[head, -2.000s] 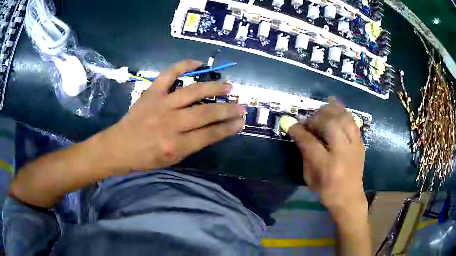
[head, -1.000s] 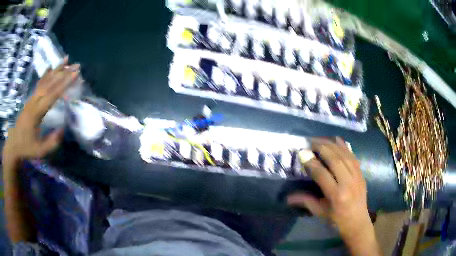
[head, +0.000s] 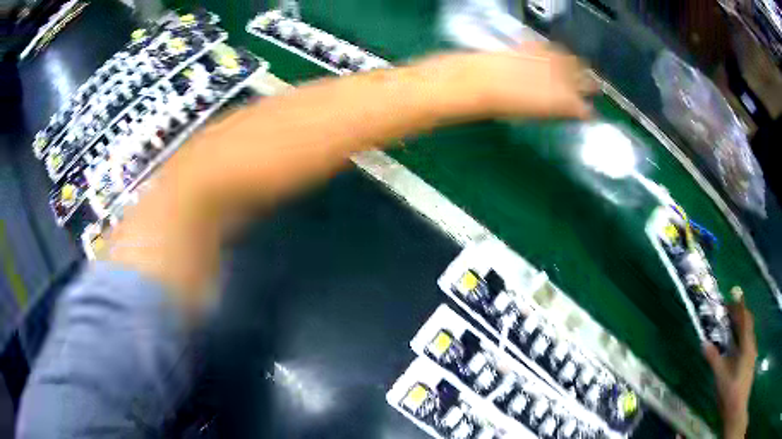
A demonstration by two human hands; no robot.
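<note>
A long white housing with a circuit board (head: 701, 287) is over the green surface at the right. Blue and yellow wires (head: 696, 230) show at its upper end. A white cord in clear plastic (head: 609, 153) lies up and left of it. My right hand (head: 733, 360) is at the right edge, with fingers around the housing's lower end. My left arm crosses the picture from the lower left. My left hand (head: 562, 86) is blurred, just above the bagged cord. Its fingers are mostly hidden, so I cannot tell if it touches the plastic.
Several white housings with boards (head: 506, 339) lie in parallel rows at the lower middle, beside a pale rail (head: 420, 193). More housings (head: 129, 111) are stacked at the upper left, partly behind my arm. Another lies at the top (head: 317, 43). Crinkled clear plastic (head: 707, 129) is at the upper right.
The view has swung to the green surface beyond the rail. The wired housing and cord have moved there from the dark top. My left arm now reaches far forward; the copper pile has left view.
</note>
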